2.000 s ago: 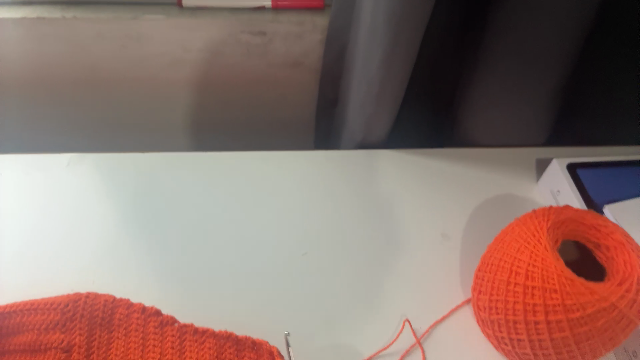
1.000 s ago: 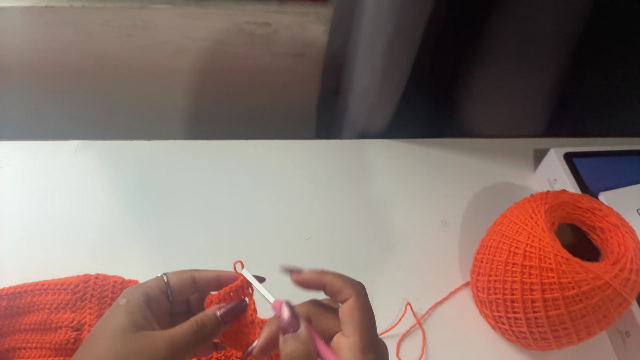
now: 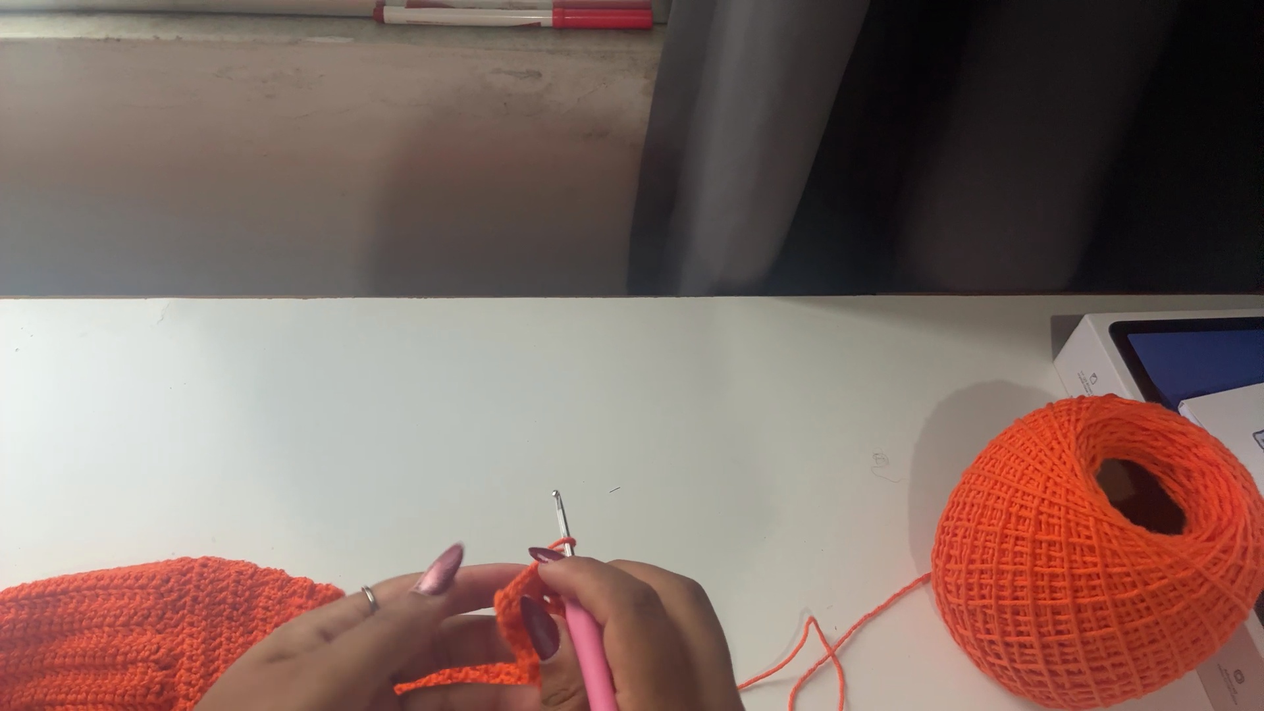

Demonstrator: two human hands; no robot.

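Note:
My left hand (image 3: 395, 632), with a ring on one finger, is at the bottom left of centre, its fingers behind and against a narrow strip of orange crochet (image 3: 518, 622). My right hand (image 3: 642, 622) grips a crochet hook with a pink handle (image 3: 590, 652) and also pinches the strip's edge. The metal tip points up, with an orange loop around its shaft. A wider piece of orange crochet fabric (image 3: 178, 627) lies left of my left hand. To the right sits a large ball of orange yarn (image 3: 1037, 553), its strand running left toward my right hand.
White boxes (image 3: 1086, 360), one with a dark-bordered blue panel, stand behind and under the yarn ball on the white table (image 3: 395, 415). Red-and-white markers (image 3: 513, 15) lie on a ledge at the top. A dark grey curtain (image 3: 750, 148) hangs behind the table.
Both hands have come into view since the oldest frame. Since the middle frame, the hook has turned more upright, and my right fingers have closed in on the strip.

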